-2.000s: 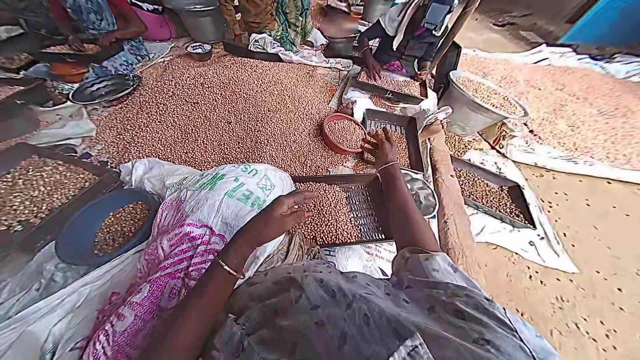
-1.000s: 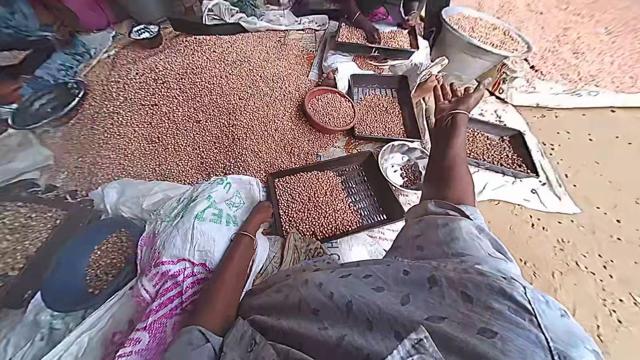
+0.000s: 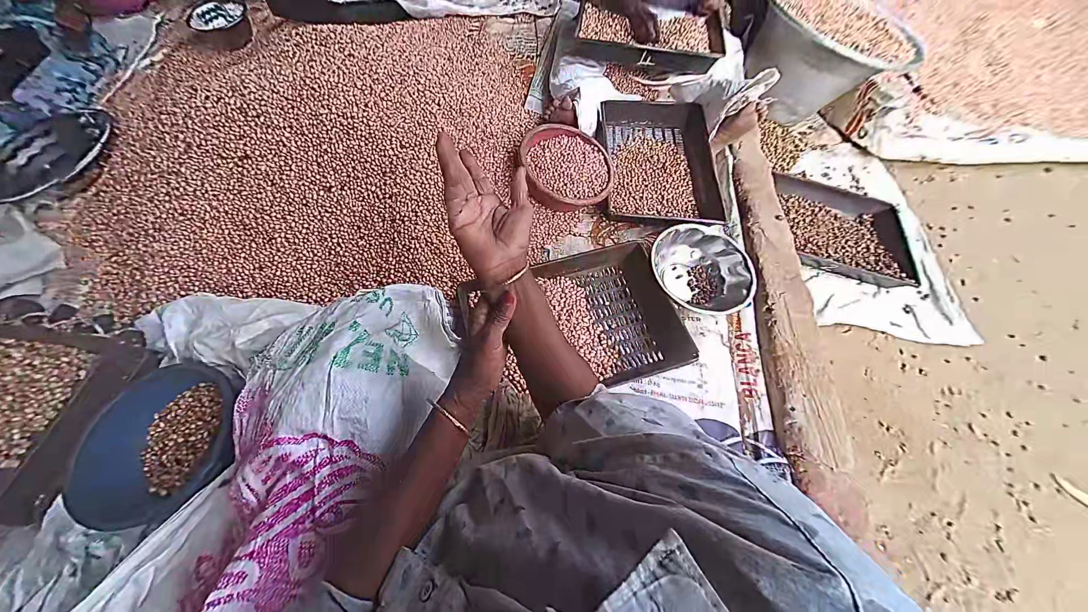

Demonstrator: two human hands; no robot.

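My right hand (image 3: 486, 217) is held palm up with its fingers apart and nothing in it, above the edge of a wide spread of reddish-brown nuts or kernels (image 3: 280, 161). My left hand (image 3: 483, 344) is against the right wrist, just below its bangle; how its fingers lie there is partly hidden. Beneath my forearms is a dark slotted sieve tray (image 3: 676, 340), kernels in its left part. A red-brown bowl of kernels (image 3: 568, 202) stands to the right of my right hand, beside another slotted tray (image 3: 714, 183). A shiny metal bowl (image 3: 733, 293) holds a few dark pieces.
A printed white woven sack (image 3: 365, 340) lies left of my forearms, with a blue basin (image 3: 102, 476) beyond it. A wooden beam (image 3: 786, 340) runs along the right, by another tray (image 3: 905, 246). A person's hands (image 3: 642, 21) are over a tray (image 3: 650, 58) near a big metal basin (image 3: 799, 68).
My right hand has moved left from near the beam to above the kernels, palm now up. My left hand has moved from the sack beside the tray to my right wrist.
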